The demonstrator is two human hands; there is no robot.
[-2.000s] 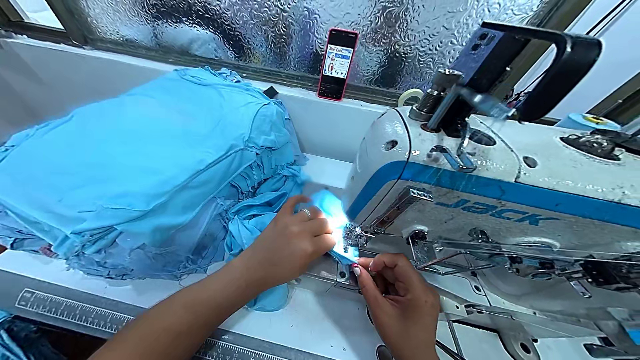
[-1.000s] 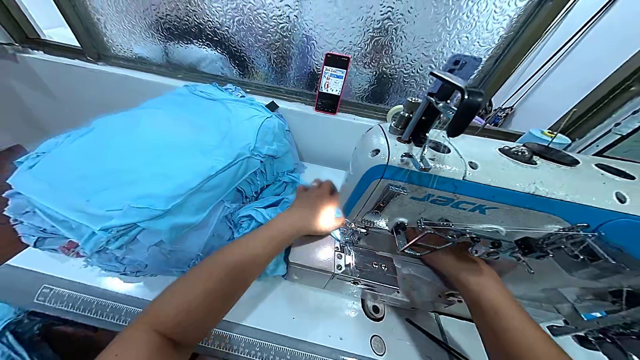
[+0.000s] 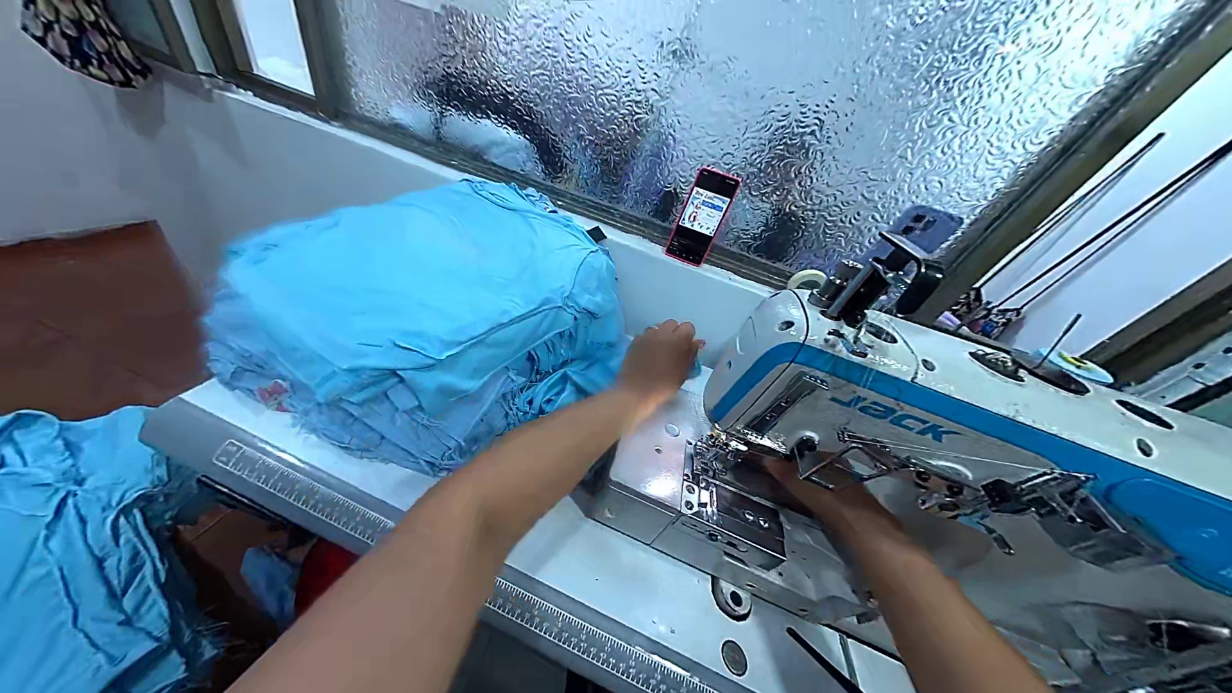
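My left hand is curled just left of the head of a white and blue Jack sewing machine; a bit of light blue fabric shows beside its fingers, but its grip is unclear. My right forearm reaches under the machine arm, and my right hand is mostly hidden behind the thread guides and the needle area. Bare metal shows at the presser foot and needle plate. A tall pile of light blue fabric pieces lies left of my left hand.
A printed ruler runs along the table's front edge. More light blue fabric hangs at the lower left. One phone leans at the window ledge; another phone stands behind the machine. A tape roll sits near the machine head.
My right hand has moved from in front of the needle area to under the machine arm. My left hand has moved away from the needle, toward the back. The view has swung left.
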